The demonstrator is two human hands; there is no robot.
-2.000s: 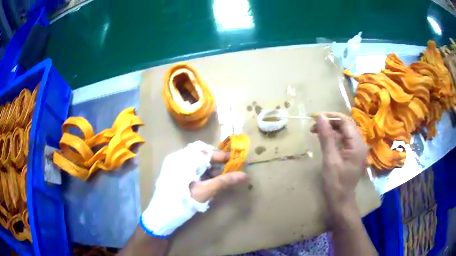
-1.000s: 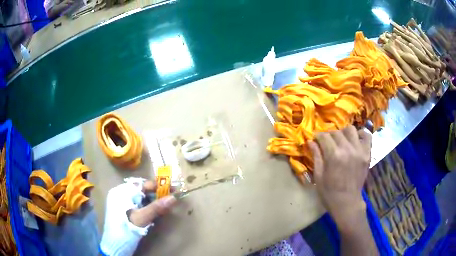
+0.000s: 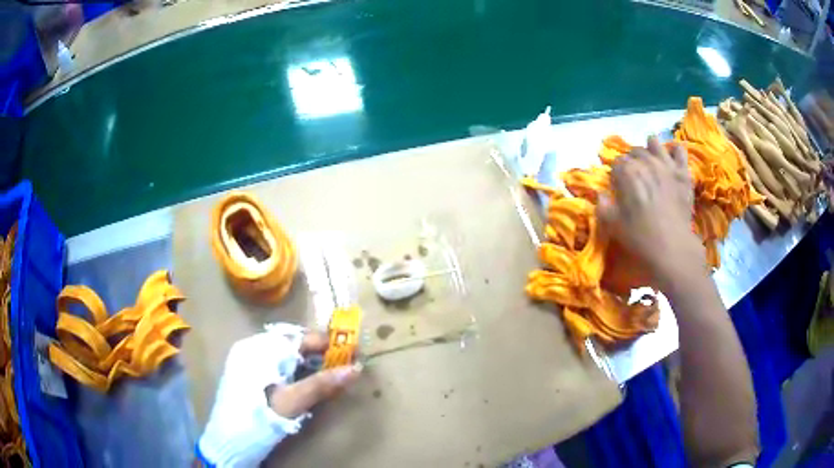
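Note:
My left hand point(image 3: 274, 384), in a white glove with bare fingertips, pinches an orange looped piece point(image 3: 344, 336) above the cardboard work sheet. My bare right hand point(image 3: 647, 206) lies over the heap of loose orange strips point(image 3: 585, 247) at the right; its fingertips are partly among the strips, and I cannot tell whether it grips any. The small white glue cup point(image 3: 400, 280) sits on the clear patch, with the thin glue stick point(image 3: 437, 274) resting across it. Stacked orange ovals point(image 3: 255, 249) stand behind my left hand.
Looped pieces with wavy tails point(image 3: 119, 331) lie on the metal plate point(image 3: 137, 416) at left, beside a blue crate point(image 3: 35, 320). A white squeeze bottle point(image 3: 538, 144) stands near the strips. Tan strips point(image 3: 775, 151) lie at far right. The green surface point(image 3: 411, 73) runs behind.
My right hand has left the glue stick, now across the cup, and moved to the orange strips, then farther back over them. My left hand still holds the piece. The view has shifted.

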